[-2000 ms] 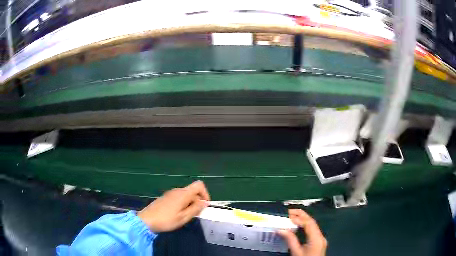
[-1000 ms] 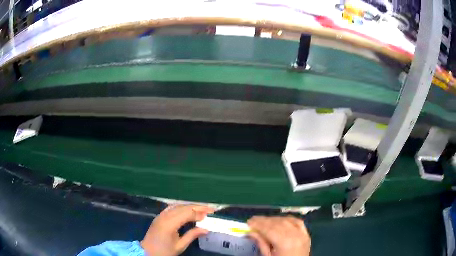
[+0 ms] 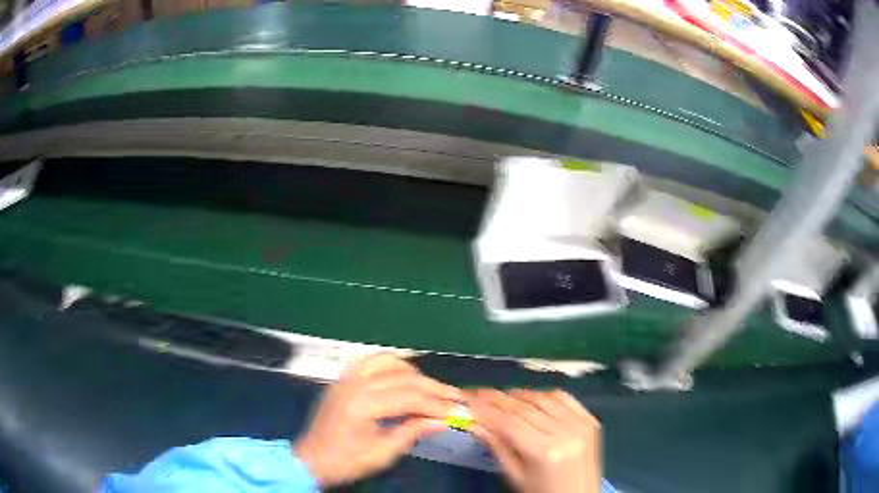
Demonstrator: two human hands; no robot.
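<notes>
A white box [image 3: 455, 449] is at the bottom centre over the dark green worktop, mostly hidden by my hands. A small yellow-green tab [image 3: 460, 418] shows between my fingertips at its upper edge. My left hand [image 3: 378, 422] grips the box from the left, fingers bent over its edge. My right hand [image 3: 540, 435] grips it from the right, its fingers meeting those of my left hand near the tab. Both hands look bare and are slightly blurred.
An open white box [image 3: 554, 310] with a flat black item stands on the green belt [image 3: 241, 274]. More open boxes [image 3: 665, 269] stand to its right, partly behind a slanting metal post [image 3: 771, 231]. Blue clothing [image 3: 861, 448] shows at the right edge.
My hands have come together over the box, covering most of its printed face. The open boxes appear further left and higher as the view shifts.
</notes>
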